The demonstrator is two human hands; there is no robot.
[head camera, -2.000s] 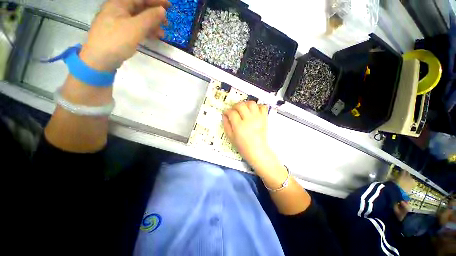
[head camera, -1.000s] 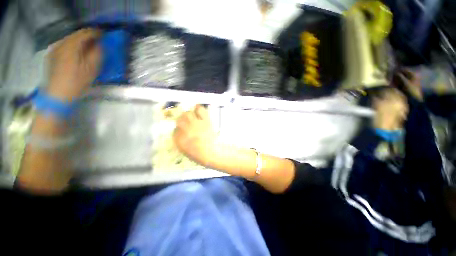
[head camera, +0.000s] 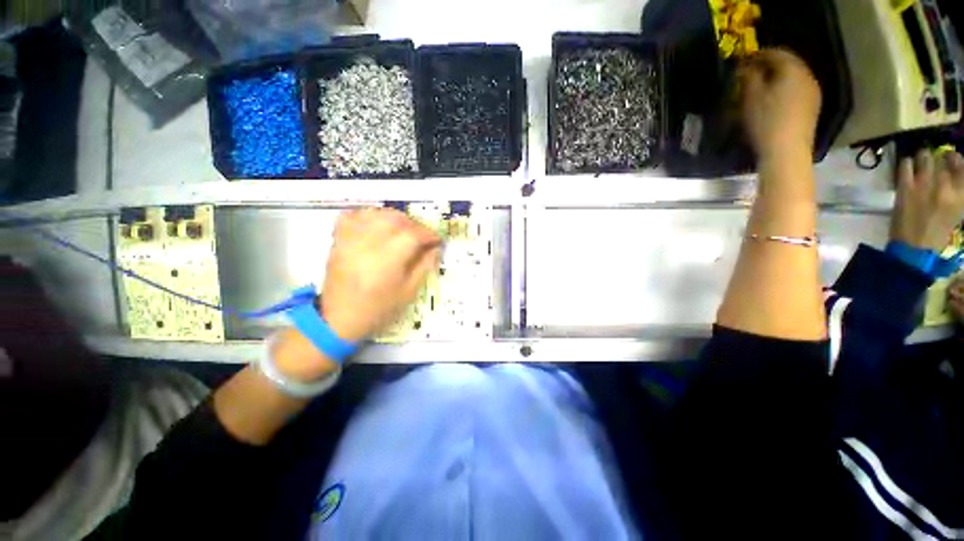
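A cream-yellow circuit board panel [head camera: 465, 277] lies on the track in front of me, with dark parts at its far edge. My left hand [head camera: 378, 269], with a blue strap and pale bangle at the wrist, is over the panel's left part, fingers bunched at its middle. Whether it holds a small part cannot be told. My right hand [head camera: 780, 100] reaches into the large black bin [head camera: 835, 63] at the right, beside the yellow components [head camera: 735, 26]. Its fingertips are partly hidden and blurred, so a grip cannot be told.
Bins of blue parts [head camera: 264, 124], white parts [head camera: 368, 116], small black parts [head camera: 470, 111] and grey-black leaded parts [head camera: 605, 109] stand beyond the rail. Another panel [head camera: 169, 277] lies left. A silvery bag [head camera: 148, 58] is at far left. Another person's hand [head camera: 930, 196] is at right.
My left hand has moved from the blue bin to over the panel. My right hand has left the panel and is now in the large bin. The camera view has turned and shifted.
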